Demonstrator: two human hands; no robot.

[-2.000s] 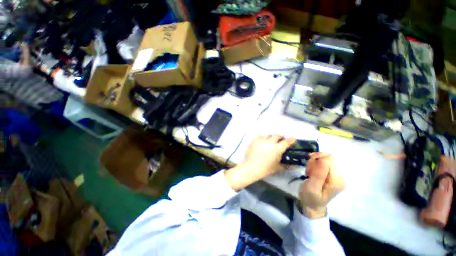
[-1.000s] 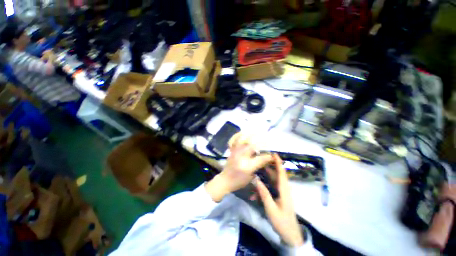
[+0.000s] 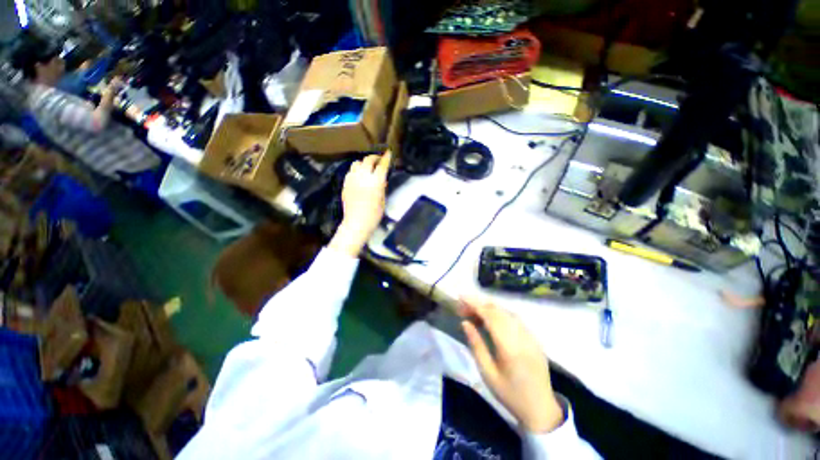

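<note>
A camouflage speaker (image 3: 542, 280) lies on the white bench, its open side up and showing electronics. A small screwdriver with a blue handle (image 3: 607, 328) lies at its right end. My left hand (image 3: 363, 199) is stretched out over the heap of black cables (image 3: 320, 193), left of the speaker. Its fingertips are close together, and I cannot tell if they hold anything. My right hand (image 3: 511, 361) is at the bench's front edge, just below the speaker and not touching it. Its thumb and fingers are apart, with nothing visible in them.
A smartphone (image 3: 416, 226) and a black coil (image 3: 474, 160) lie on the bench. Cardboard boxes (image 3: 337, 103) stand back left. A metal fixture (image 3: 620, 171) stands at the back, with a yellow pen-like tool (image 3: 640, 252) before it. A person (image 3: 85, 121) is far left.
My hands were together in front of the speaker. My left hand has moved up and left to the cable heap. My right hand has dropped slightly. The speaker now lies unheld in view.
</note>
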